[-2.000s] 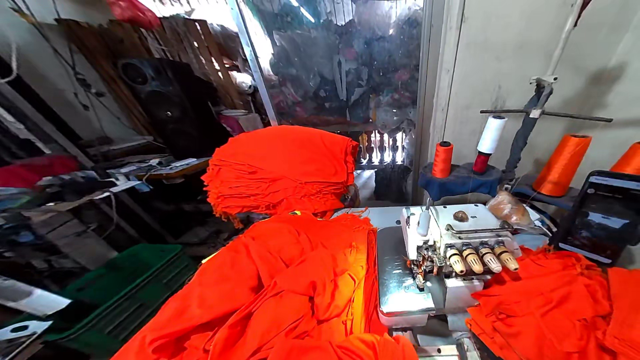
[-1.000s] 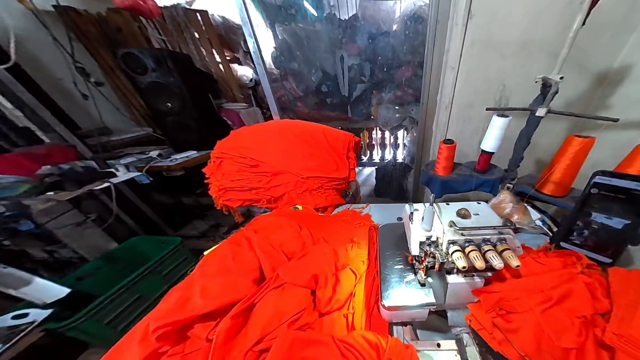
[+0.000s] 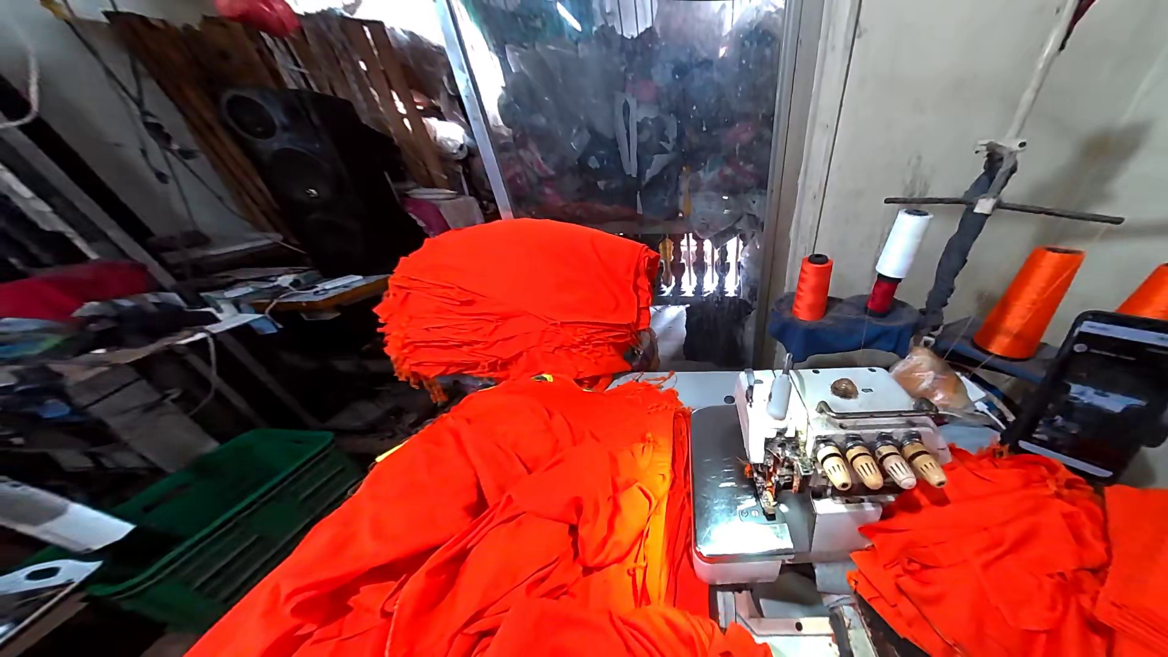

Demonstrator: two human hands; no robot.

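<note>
Neither my left hand nor my right hand shows in the head view. An overlock sewing machine [image 3: 844, 411] with several tension dials stands right of centre, its metal plate [image 3: 737, 493] facing left. Orange-red fabric pieces [image 3: 474, 511] lie heaped left of the machine, with a yellow-orange layer [image 3: 652, 511] along their right part. Behind them rises a folded stack of orange-red fabric [image 3: 529, 283]. More orange-red fabric [image 3: 995, 547] lies to the right of the machine.
Orange thread cones [image 3: 1029, 301] and a white cone [image 3: 905, 245] stand behind the machine near a thread stand pole [image 3: 1002, 169]. A phone [image 3: 1095, 392] is propped at right. A green plastic crate [image 3: 228, 520] sits low at left; a black loudspeaker [image 3: 310, 178] stands farther back.
</note>
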